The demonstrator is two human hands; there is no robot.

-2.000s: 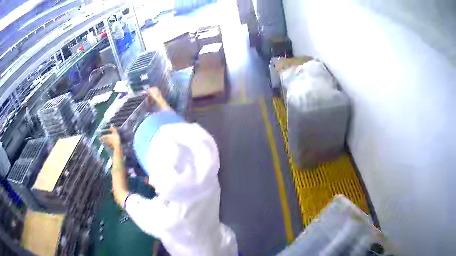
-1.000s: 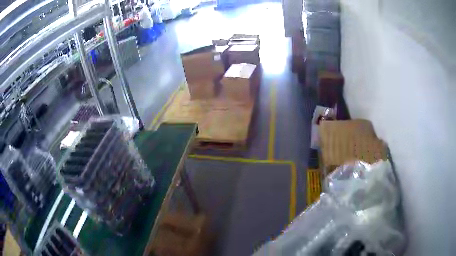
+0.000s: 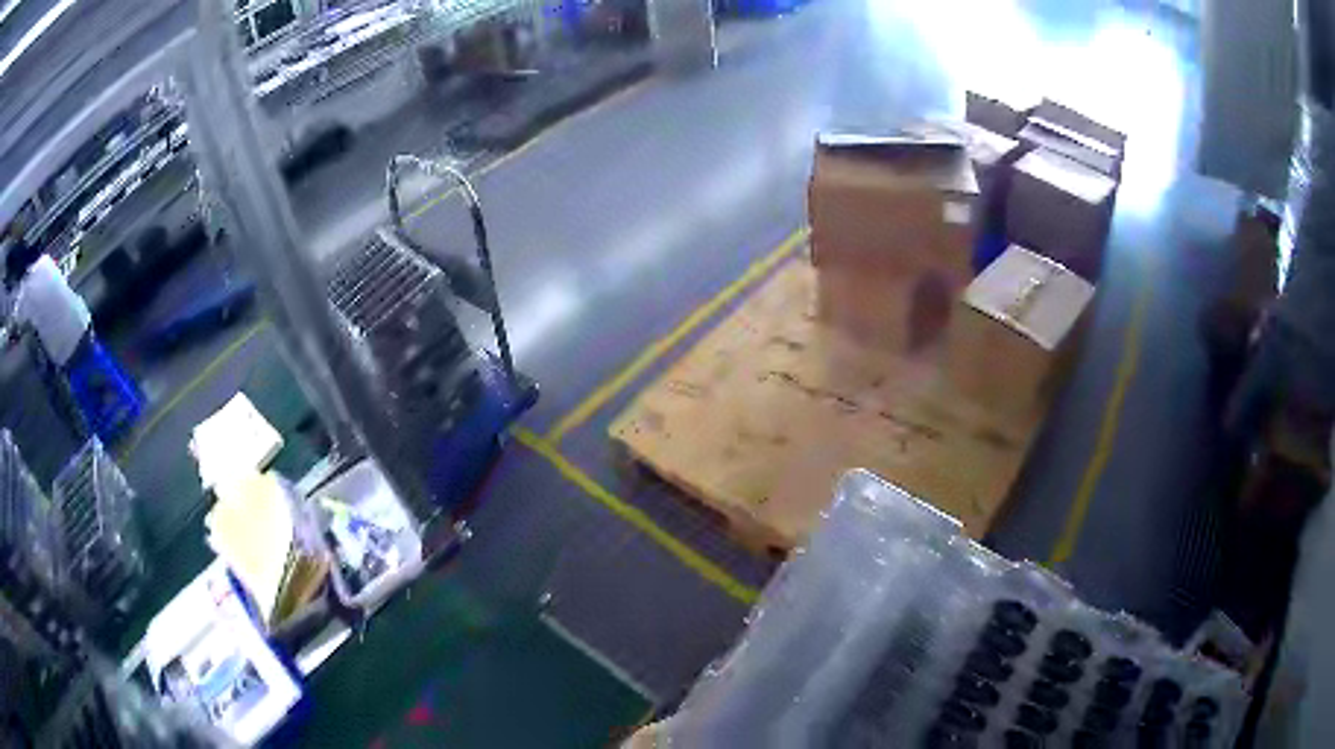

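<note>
A clear blister tray (image 3: 879,629) juts up into the lower right of the view, tilted and close to me. Rows of black round parts (image 3: 1054,666) show in its right part. Its lower portion is cut off by the bottom edge. A small pale tan patch (image 3: 646,736) lies at the tray's lower left, at the frame edge. It may be part of my left hand, but it is too small and blurred to tell its grip. My right hand is not in view.
A green bench top (image 3: 454,680) carries a white bin (image 3: 359,534) and papers (image 3: 249,534). Behind it stands a trolley (image 3: 476,439) with stacked trays (image 3: 395,300). A wooden pallet (image 3: 791,424) holds cardboard boxes (image 3: 893,220). A person (image 3: 56,307) is at far left.
The view has moved past the white-clad worker and turned left toward the bench end. The pallet and trolley appear nearer. The tray shows more fully at lower right, with its black rows visible.
</note>
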